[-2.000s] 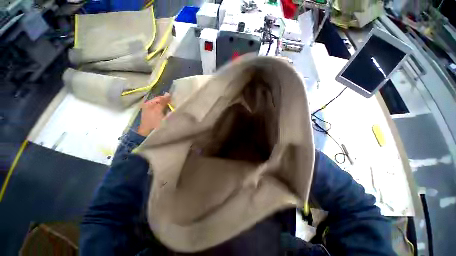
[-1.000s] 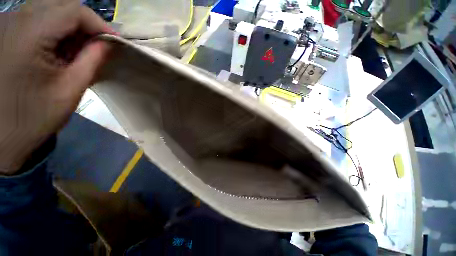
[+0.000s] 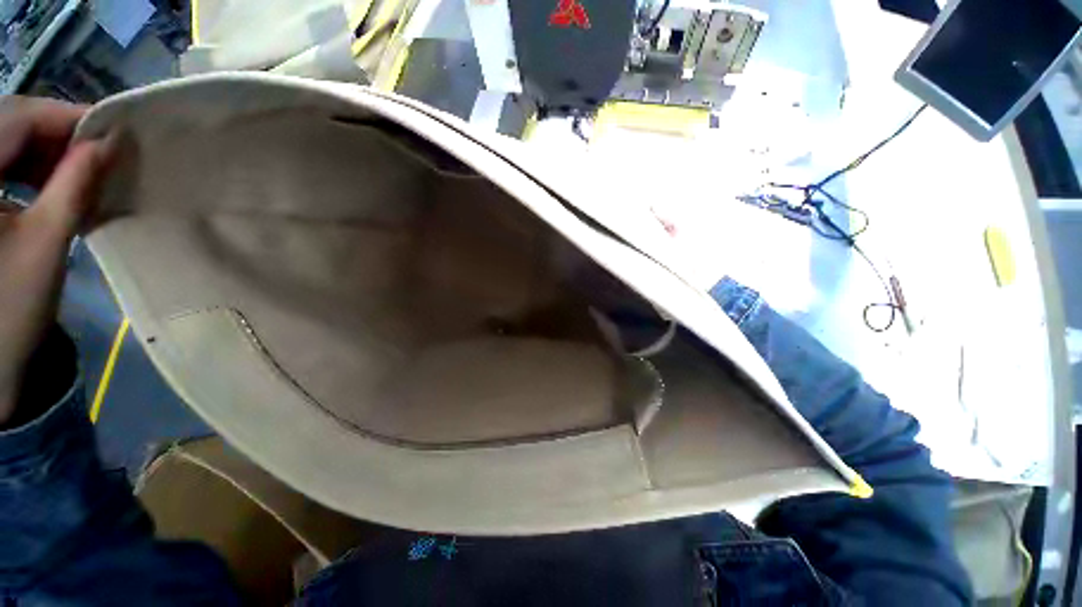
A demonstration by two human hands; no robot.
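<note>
A beige tote bag [image 3: 522, 510] lies across my lap with its mouth open toward me. Its darker lining shows a curved zip line [image 3: 392, 443] near the front edge and a small pale piece [image 3: 641, 338] at the right inside. A yellow edge end [image 3: 859, 487] shows at the right corner of the mouth. My left hand [image 3: 48, 196] grips the bag's left rim, cut off by the picture's left edge. My right hand is hidden behind or under the bag; only the right sleeve [image 3: 854, 415] shows.
The sewing machine [image 3: 570, 53] stands beyond the bag, with a yellow clamp frame [image 3: 653, 120] under it. A tablet [image 3: 1003, 59], a tangled cable [image 3: 819, 208], a small dark tool [image 3: 904, 306] and a yellow oblong [image 3: 1000, 256] are at right. Beige pieces [image 3: 273, 36] lie at upper left.
The bag's mouth has turned and widened, showing more of the lining. My left hand has moved left and lower in the view, still on the rim. The machine now sits higher in view.
</note>
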